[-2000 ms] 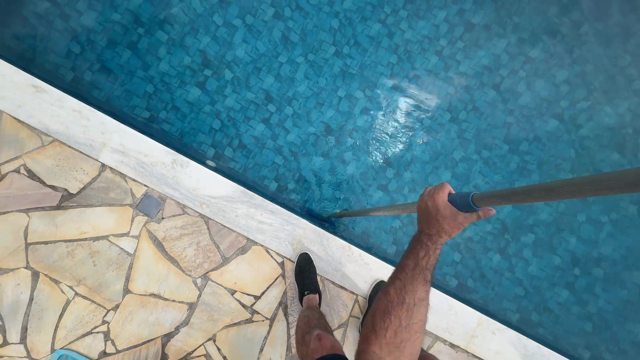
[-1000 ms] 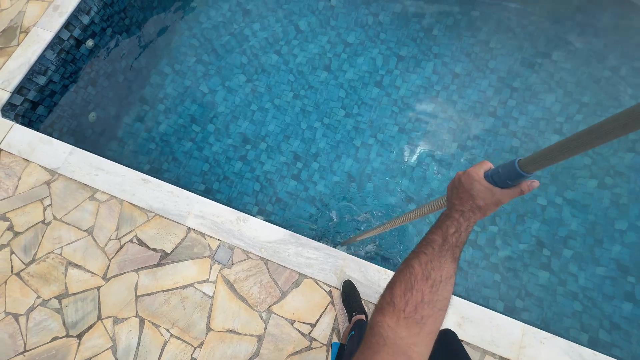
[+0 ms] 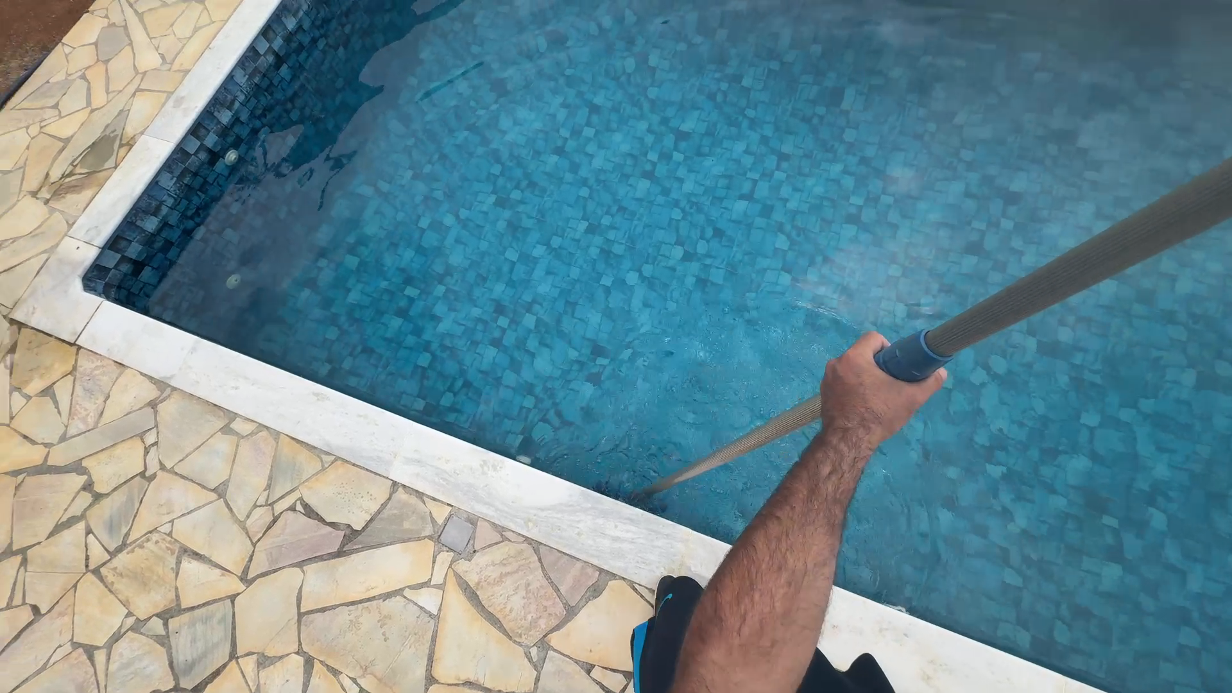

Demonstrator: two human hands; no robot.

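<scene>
My left hand (image 3: 878, 390) is closed around a long ribbed pool pole, at its blue collar (image 3: 911, 355). From the hand the thicker grey part of the pole (image 3: 1068, 265) rises to the right edge of the view. Its thinner part (image 3: 746, 443) slants down to the left into the pool water (image 3: 616, 260), close to the near wall. What is on the pole's submerged end cannot be made out. My right hand is out of view.
White stone coping (image 3: 481, 481) borders the pool, with a corner at the left. Irregular stone paving (image 3: 366, 626) lies beside it. Two round fittings show in the dark tiled wall area. Dark clothing with a blue part shows at the bottom.
The view has shifted a lot, bringing the pool's left corner in. The pole slants more steeply than two seconds ago, with my left hand still around it. My shoes have left the view.
</scene>
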